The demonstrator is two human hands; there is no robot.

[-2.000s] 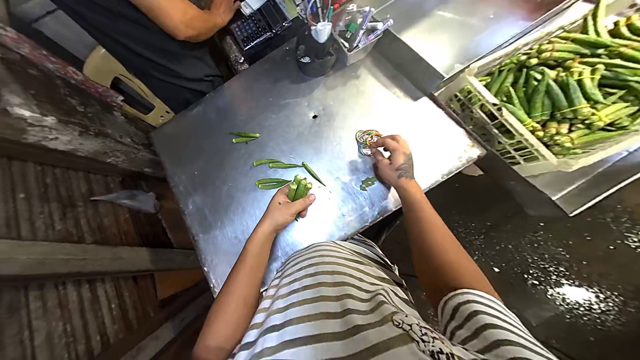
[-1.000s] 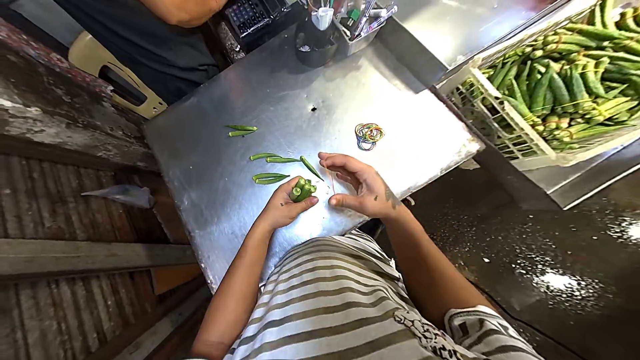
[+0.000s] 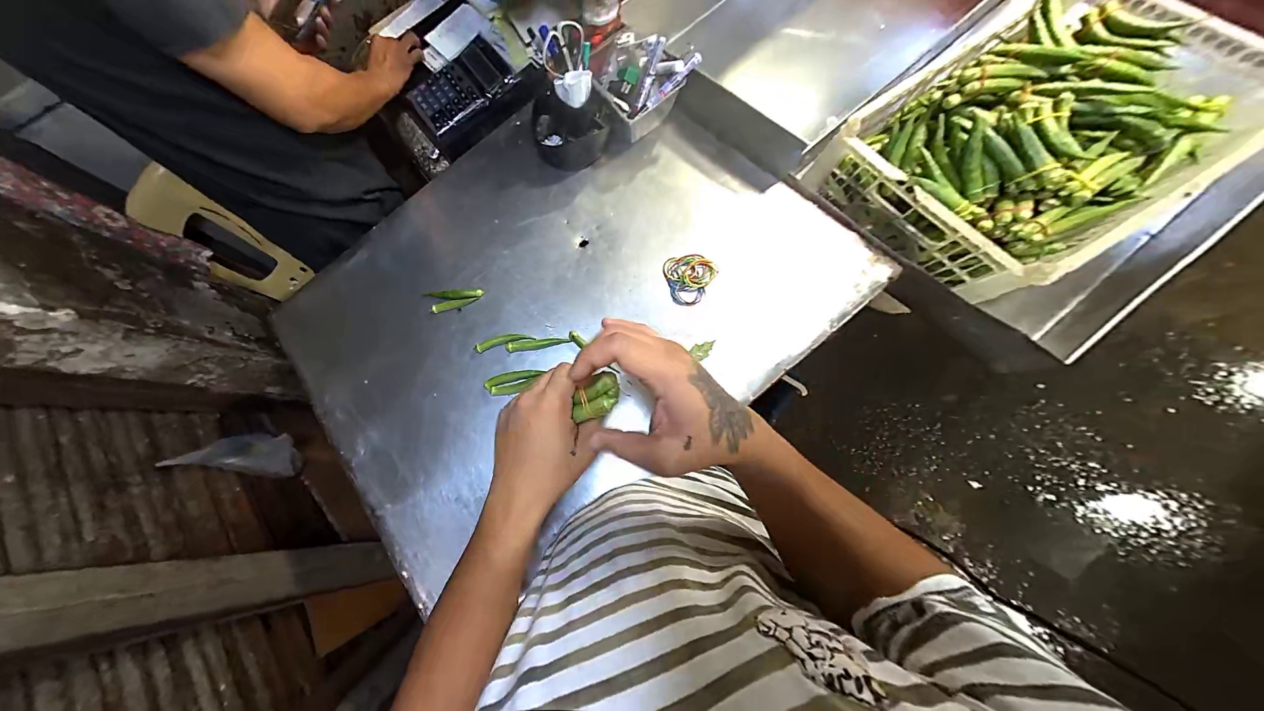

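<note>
My left hand (image 3: 538,439) is closed around a small bundle of okra (image 3: 595,397), whose stem ends face up with a rubber band around them. Against the bundle's far side, my right hand (image 3: 671,405) touches it with curved fingers, thumb apart below; whether it grips the band is hard to tell. Loose okra pods (image 3: 513,380) lie on the metal table just left of the hands, and two more (image 3: 456,300) lie farther left. A small pile of coloured rubber bands (image 3: 688,278) rests beyond my right hand. A green scrap (image 3: 701,351) shows beside that hand.
The metal table (image 3: 395,395) has a hole near its middle. A black pen cup (image 3: 570,128) and a clear container of pens (image 3: 647,84) stand at its far edge. A plastic crate (image 3: 987,262) of banded okra is at right. Another person (image 3: 286,89) is beside a calculator (image 3: 459,84).
My right hand has moved from the rubber band pile to the okra bundle in my left hand. A band now shows around the bundle.
</note>
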